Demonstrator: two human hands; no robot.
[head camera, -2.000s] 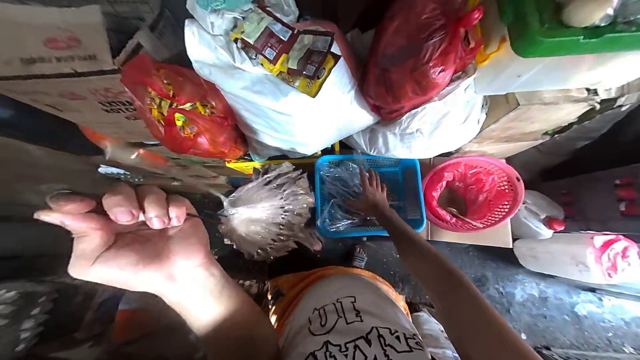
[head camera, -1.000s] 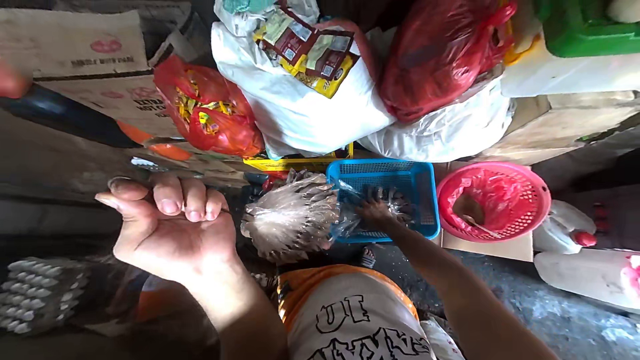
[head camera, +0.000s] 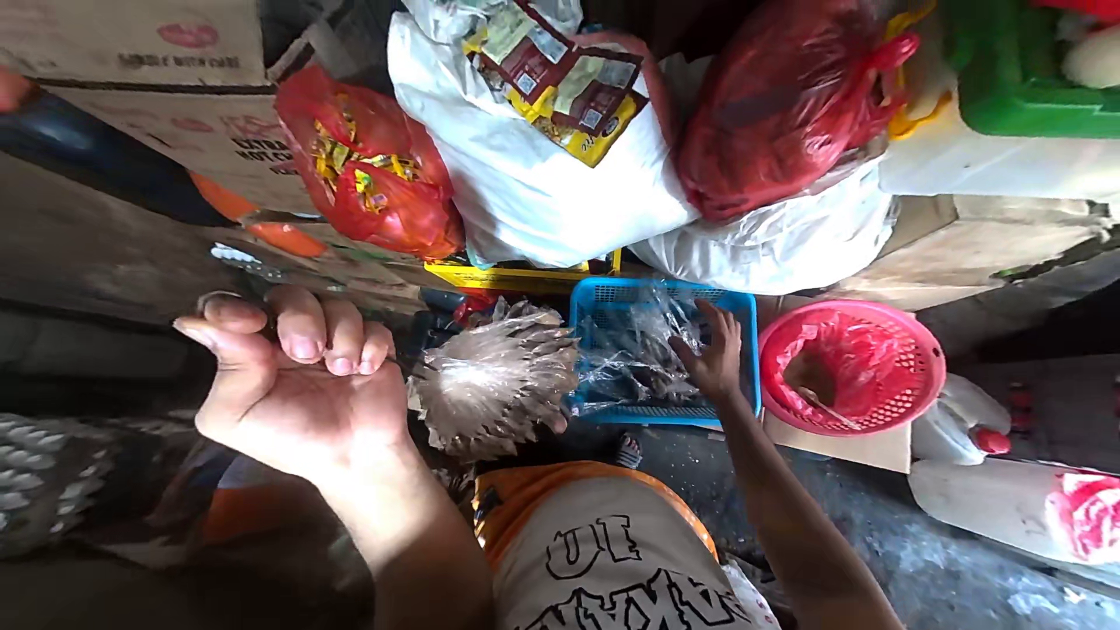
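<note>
My left hand (head camera: 306, 376) is palm up at left, with curled fingers and the thumb near them; whether a thin string or strip lies in it is unclear. Just right of it is a fanned bundle of clear plastic packets (head camera: 494, 381), their contents brownish. My right hand (head camera: 719, 350) is over the right side of a blue plastic basket (head camera: 647, 416), thumb and fingers spread beside crumpled clear plastic (head camera: 643, 350). Small dark packets show dimly under that plastic. Whether the fingertips touch it is hard to tell.
A pink basket (head camera: 923, 367) lined with a pink bag stands right of the blue one. Behind are a white sack (head camera: 560, 192) with sachets on top, red plastic bags (head camera: 779, 105) and cardboard boxes (head camera: 131, 35). Egg trays (head camera: 44, 472) are at far left.
My right hand has shifted to the basket's right side; one second ago it was further left among small packets. The clear plastic is now spread across more of the basket.
</note>
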